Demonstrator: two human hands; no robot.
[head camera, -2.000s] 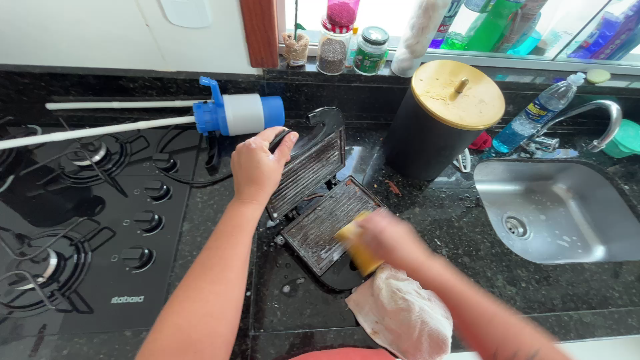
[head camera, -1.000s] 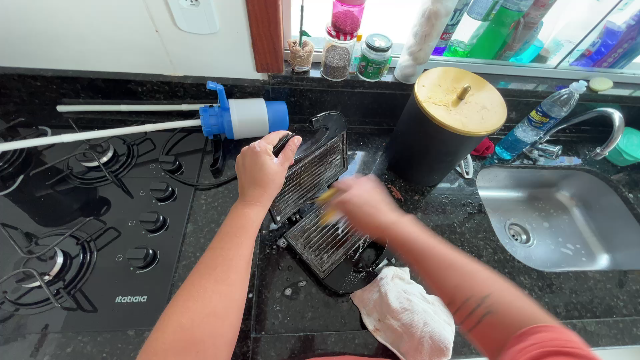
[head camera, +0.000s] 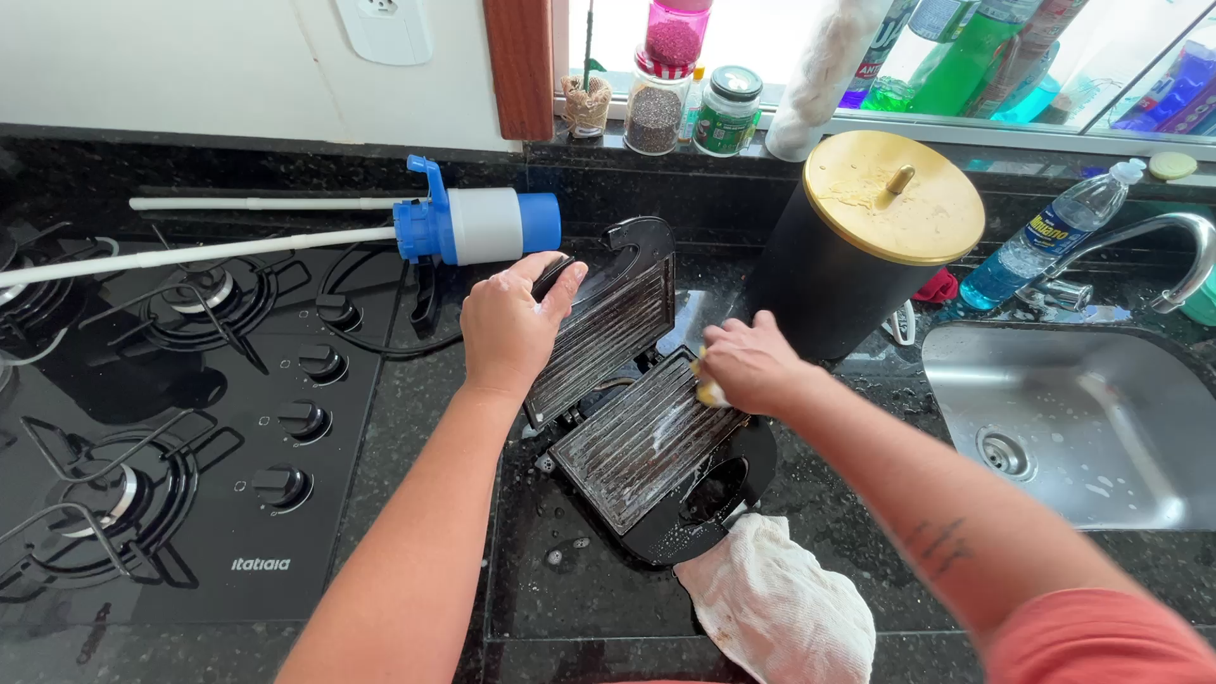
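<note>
An electric grill press with ribbed plates (head camera: 646, 442) stands unfolded on the dark stone counter. My left hand (head camera: 518, 323) grips the handle of its raised lid (head camera: 608, 332). Under my right hand (head camera: 750, 366) is a yellow sponge (head camera: 708, 385), mostly hidden by the fingers, at the upper right edge of the lower plate. Whitish foam lies across the ribs of that plate. A damp white cloth (head camera: 784, 603) touches the front of the grill's base.
A gas cooktop (head camera: 285, 589) is at left, with a blue and white water pump (head camera: 480, 226) behind it. A black canister with a gold lid (head camera: 893, 195) stands behind my right hand. Further right are a steel sink (head camera: 1073, 427), a faucet (head camera: 1178, 223) and a detergent bottle (head camera: 1054, 233).
My right hand has moved with the sponge from the middle of the lower plate, past the hinge side, to its upper right edge. My left hand has stayed on the lid handle.
</note>
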